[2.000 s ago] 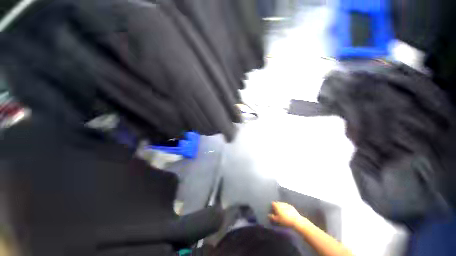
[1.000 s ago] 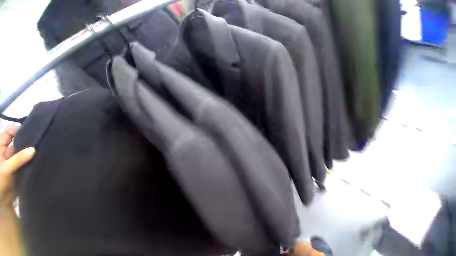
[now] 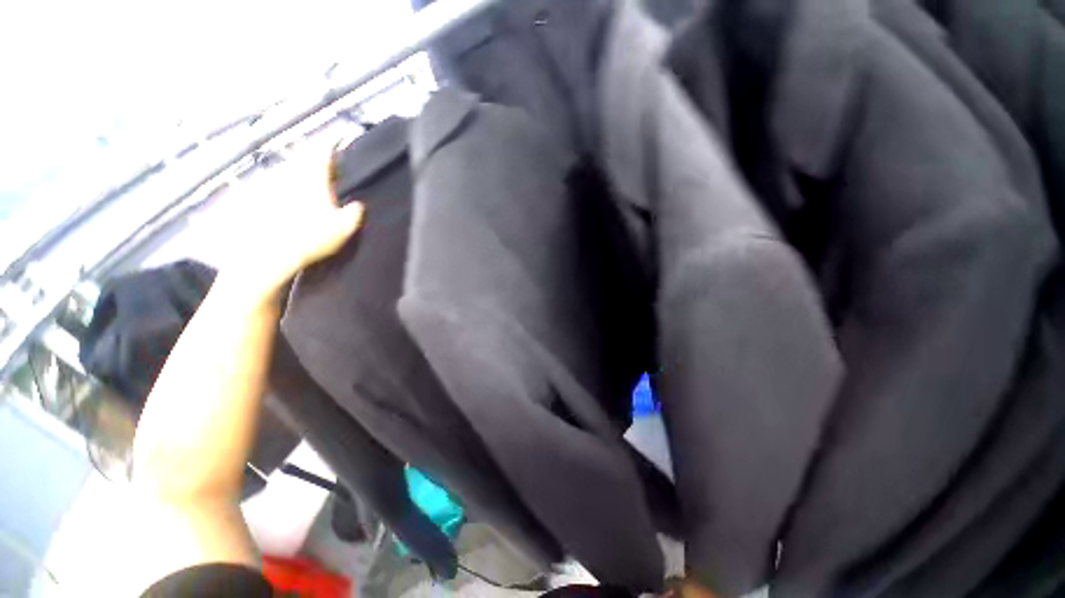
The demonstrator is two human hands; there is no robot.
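Several dark suit jackets (image 3: 747, 304) hang in a row in front of me. My left hand (image 3: 321, 222) is raised at the left, with its thumb on the shoulder of a dark jacket (image 3: 380, 175); its fingers are washed out by glare or hidden by the cloth. A bit of my right hand (image 3: 689, 588) shows at the bottom edge, low by the sleeve ends; its fingers cannot be made out.
A pale metal rail (image 3: 450, 21) crosses the upper left. Another dark garment (image 3: 146, 315) hangs beyond my left forearm. Below are a teal thing (image 3: 432, 512), a red thing (image 3: 306, 575) and a thin dark cable. A bit of blue (image 3: 645, 397) shows between jackets.
My view has swung left and closer to the jackets. My left hand has moved from the far left edge, with its forearm now in view. My right hand remains low and mostly cut off.
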